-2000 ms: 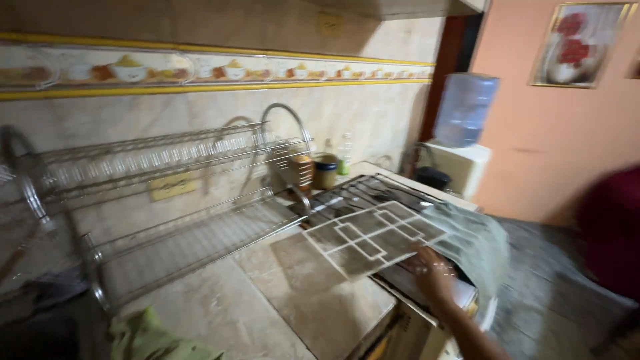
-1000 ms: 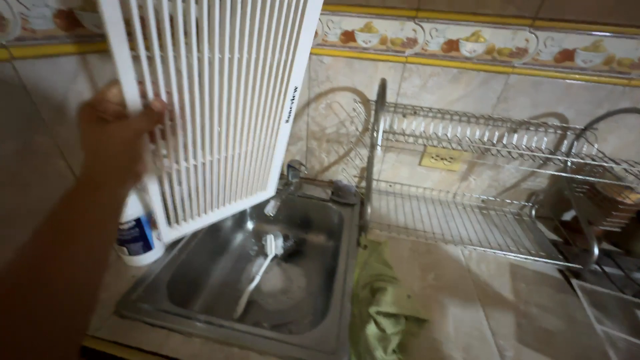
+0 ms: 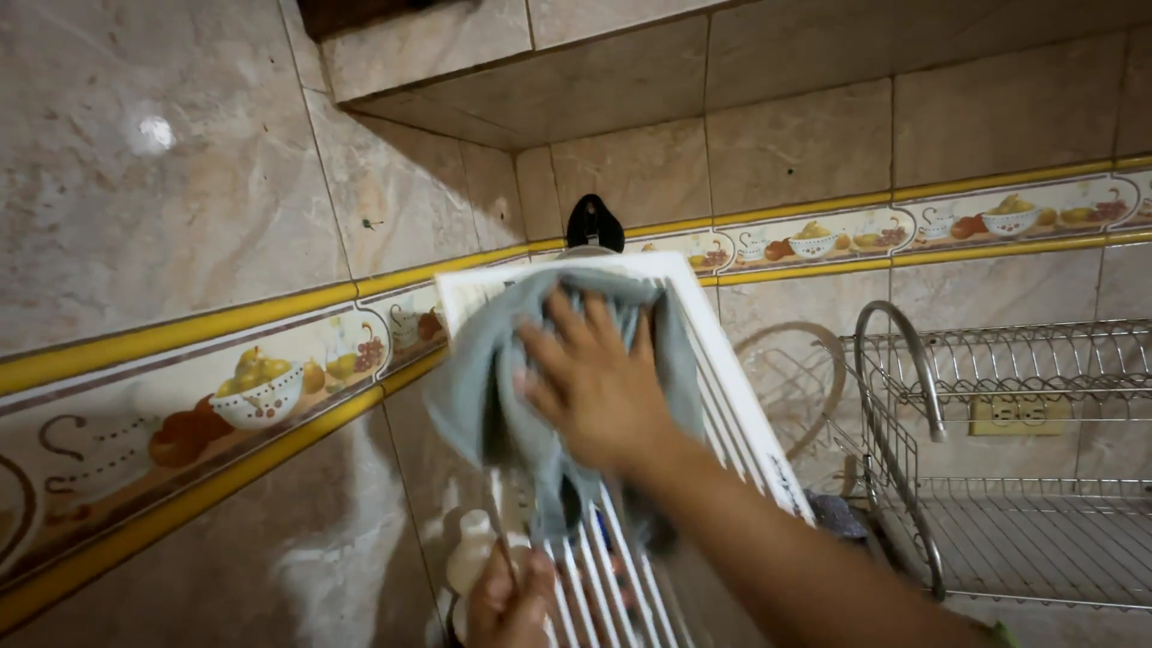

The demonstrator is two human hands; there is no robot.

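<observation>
A white slatted plastic grille (image 3: 751, 409) stands tilted in front of me, near the tiled corner. My left hand (image 3: 513, 589) grips its lower left edge. Spread over the upper part of the grille is a grey-blue cloth (image 3: 486, 369). My right hand (image 3: 598, 378) presses flat on that cloth with its fingers apart, the fabric bunched under the palm and hanging below it. The lower end of the grille runs out of view at the bottom.
A metal wire dish rack (image 3: 1035, 540) stands on the right, before a wall outlet (image 3: 1017, 414). White bottles (image 3: 472, 549) are behind the grille at lower left. A black object (image 3: 594, 225) shows above its top edge. A tiled ledge (image 3: 630, 81) overhangs the corner.
The right hand and the grey-blue cloth have come onto the grille, which my left hand held up beside the sink a second ago. The view has swung left and up toward the corner.
</observation>
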